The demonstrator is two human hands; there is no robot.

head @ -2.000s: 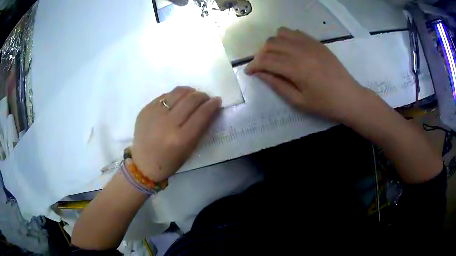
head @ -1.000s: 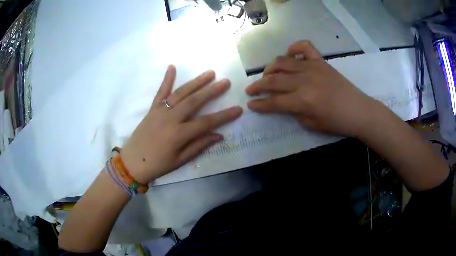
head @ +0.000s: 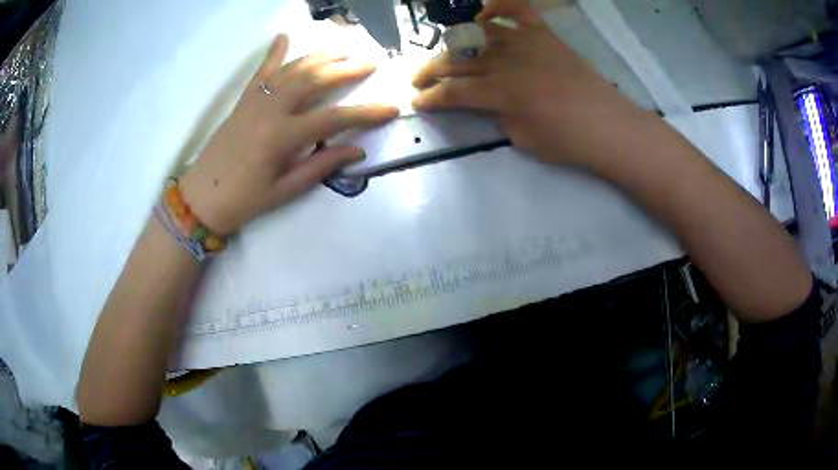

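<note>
White cloth (head: 384, 90) lies under the lamp at the sewing machine's needle area (head: 397, 51); glare hides its edges. My left hand (head: 285, 128) lies flat on the left, fingers spread, its fingertips by the cloth and the machine bed's left end. My right hand (head: 533, 96) is on the right side of the needle area, fingers bent and pointing left, fingertips low at the cloth. Whether it pinches the cloth cannot be told. The pale machine bed (head: 441, 138) shows between and below the hands.
A printed ruler (head: 395, 296) runs along the white table's front edge. A slim metal tool (head: 765, 138) lies at the right end, beside a lit phone (head: 816, 138). A pale strip (head: 648, 60) crosses the back right. Plastic-wrapped goods (head: 32, 101) stand at the left.
Both hands have moved away from the front edge up to the needle area, with the cloth between them. More of the machine bed's front edge and rounded corner now shows.
</note>
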